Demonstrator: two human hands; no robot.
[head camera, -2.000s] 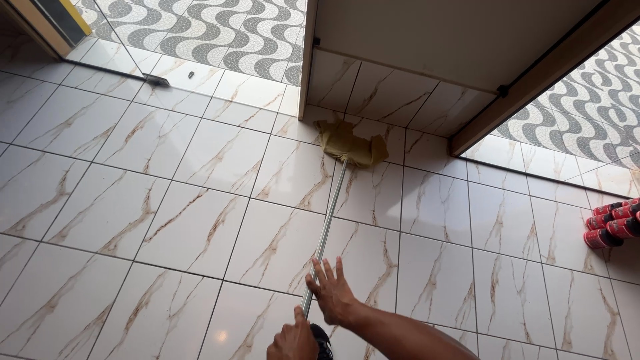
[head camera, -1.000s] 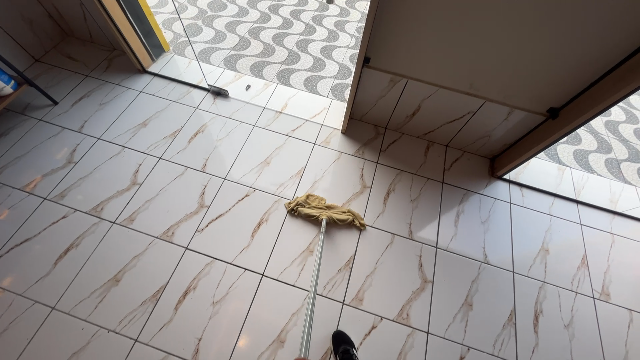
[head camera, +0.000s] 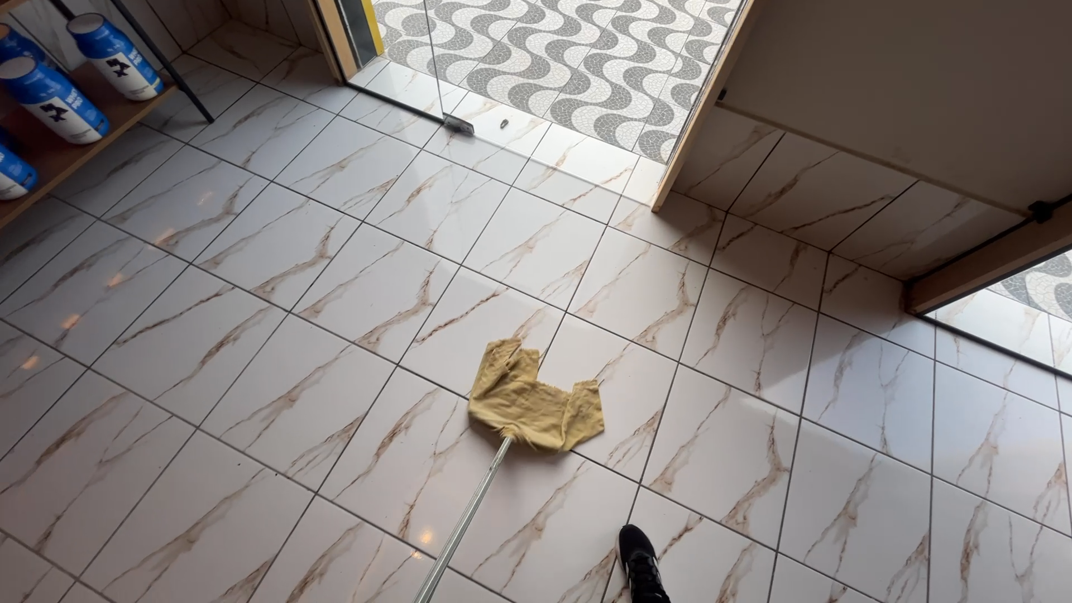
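A yellow cloth (head camera: 536, 406) lies draped over the head of a floor tool, flat on the marble-look tiles, with its two ends folded forward. From its near side a thin pale pole (head camera: 466, 519) runs down and leaves the view at the bottom edge. Both of my hands are out of view, so what they hold cannot be seen. To the right of the pole, a black shoe (head camera: 641, 565) stands on the tiles at the bottom edge. The cloth hides the tool's head.
Blue and white containers (head camera: 115, 57) stand on a wooden shelf (head camera: 109, 113) at the upper left. A glass door with a metal fitting (head camera: 458, 125) borders wavy-patterned paving. A wooden post (head camera: 703, 105) and a pale panel (head camera: 904, 92) stand at the upper right.
Two seconds ago both hands were on the pole and the cloth lay by the panel's base; now the hands are out of view and the cloth is farther from the panel. The view has shifted left.
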